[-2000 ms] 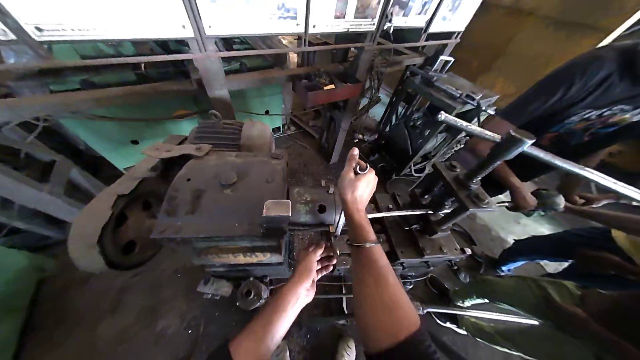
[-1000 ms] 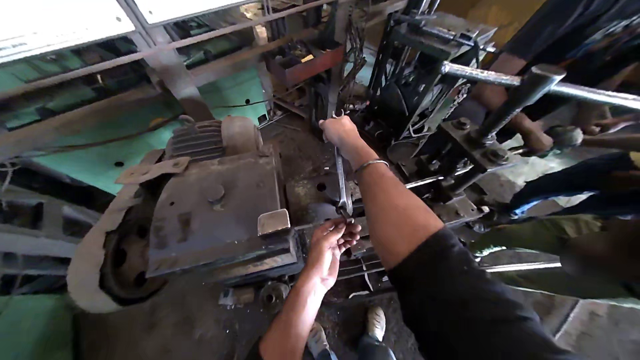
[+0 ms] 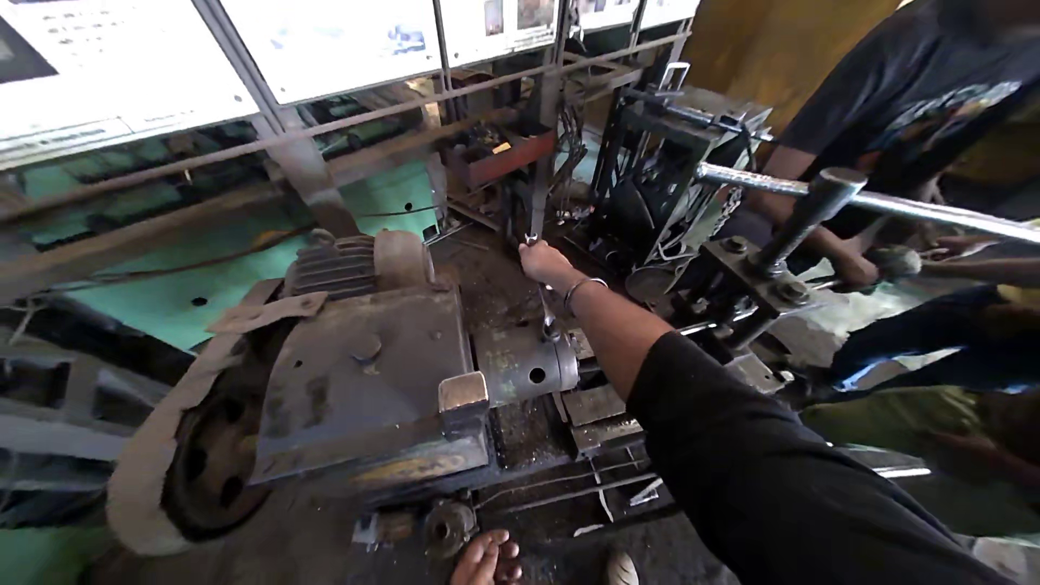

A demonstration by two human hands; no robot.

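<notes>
My right hand [image 3: 546, 264], with a metal bangle on the wrist, grips the upper part of a steel wrench [image 3: 547, 309]. The wrench's lower end rests at the top of a round steel chuck or collar [image 3: 532, 366], which has a dark hole in its side. This collar projects from the right side of a grey metal machine housing [image 3: 366, 366]. At the bottom edge of the view is my left hand [image 3: 486, 559], partly cut off, fingers slightly curled, with nothing seen in it. A round metal part with a hole [image 3: 449, 526] lies just above and left of it.
A belt-driven wheel [image 3: 219, 463] and a finned motor [image 3: 333, 264] are at the left. Behind stands a red metal tray [image 3: 500, 158] of small items. At the right, a long steel bar [image 3: 910, 207] passes through an upright post, and a co-worker's hand [image 3: 849, 264] is near it.
My left hand has dropped away from the machine to the bottom of the view. My right hand still holds the wrench, whose lower end now meets the collar.
</notes>
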